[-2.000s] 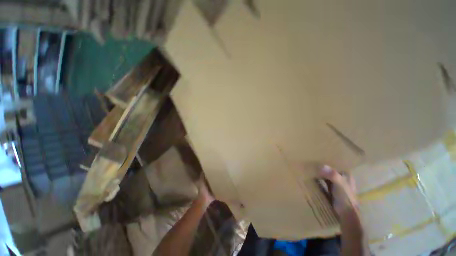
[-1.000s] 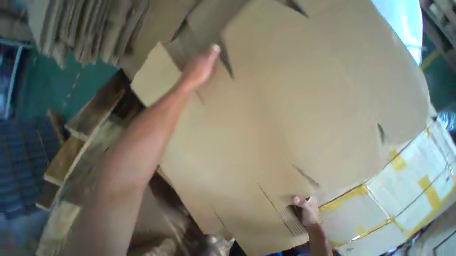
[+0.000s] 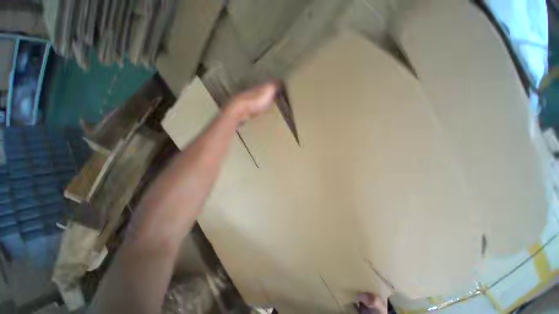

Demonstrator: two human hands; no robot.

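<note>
A stack of brown carton blanks [image 3: 368,178] with slots and flaps fills the middle and right of the view. My left hand [image 3: 257,101] grips its upper left part at a slot, fingers curled over the edge and partly hidden. My right hand [image 3: 371,302] is at the bottom edge of the view, mostly cut off, with fingertips at the near edge of the blanks by a slot. What lies under the stack is hidden.
Wooden pallets [image 3: 113,175] lean at the left. Upright layered cardboard [image 3: 110,27] is at the upper left. A grey-blue ribbed block [image 3: 40,190] stands far left. A taped carton stack [image 3: 456,303] shows at the lower right. Clear film [image 3: 190,297] lies at the bottom.
The blanks have shifted lower in view and cover more of the taped stack. My left hand has moved slightly down and right; my right hand is lower, nearly out of view.
</note>
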